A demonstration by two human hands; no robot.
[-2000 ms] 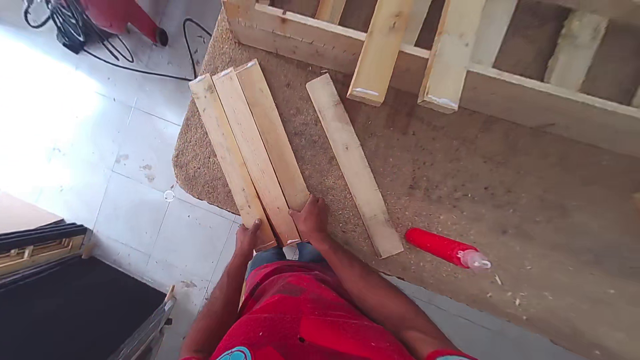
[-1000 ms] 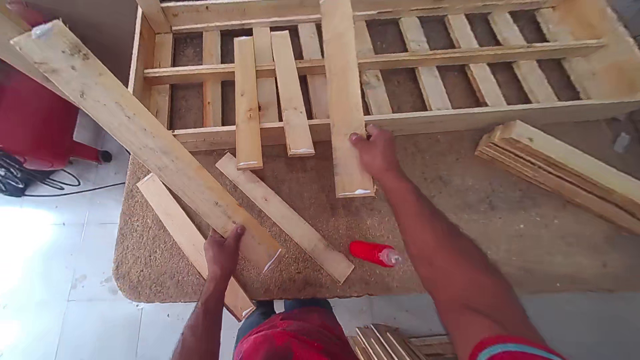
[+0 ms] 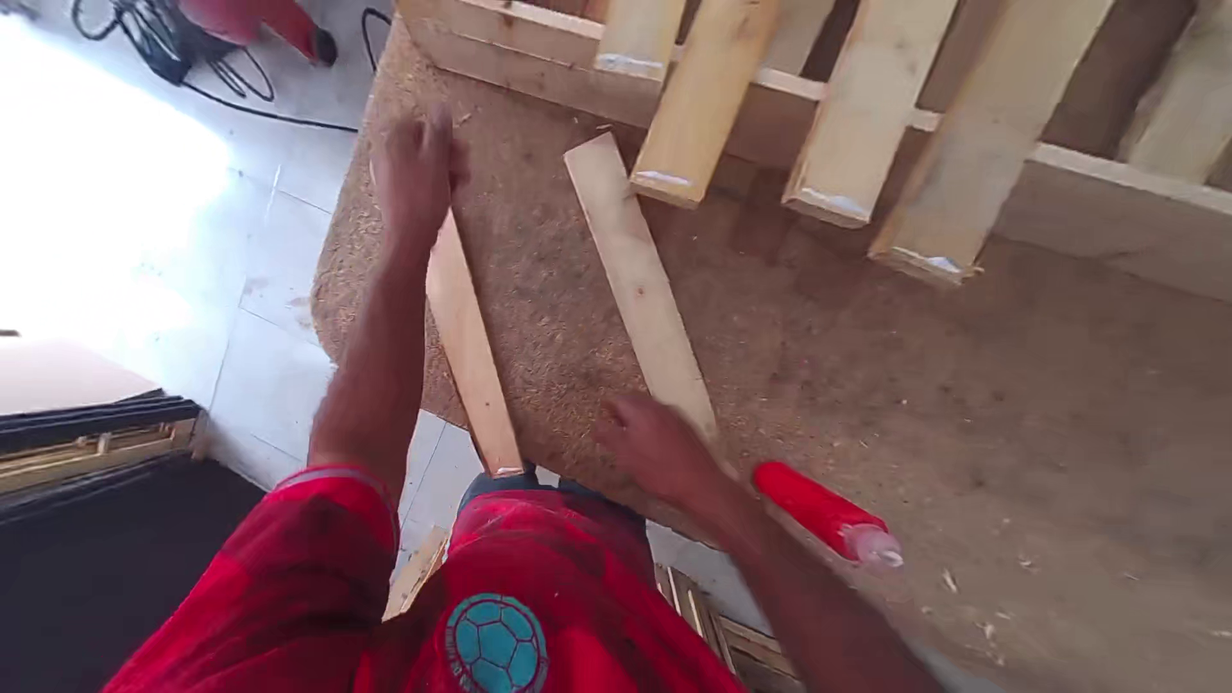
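Observation:
My left hand (image 3: 416, 173), blurred, is at the upper end of a wooden slat (image 3: 470, 346) that lies along the bench's left side; whether the fingers grip it cannot be told. My right hand (image 3: 659, 448) is over the lower end of a second slat (image 3: 643, 289), its fingers curled, with the contact hidden. A red squeeze bottle (image 3: 823, 510) with a clear cap lies right of that hand. Several slats, among them one slat (image 3: 707, 106) with white glue-like stuff on its end, rest across a wooden frame (image 3: 1136, 168) at the top.
The brown workbench top (image 3: 962, 404) bears wood shavings, and its rounded left edge borders the tiled floor. A red machine (image 3: 260, 24) with a black cable (image 3: 269, 117) stands at the upper left. A black panel (image 3: 115, 568) is at the lower left, and wood pieces (image 3: 698, 616) lie below the bench.
The two slats held one second ago are out of my hands, and more slats now rest across the frame. My left hand has moved to the remaining left slat. The view has shifted.

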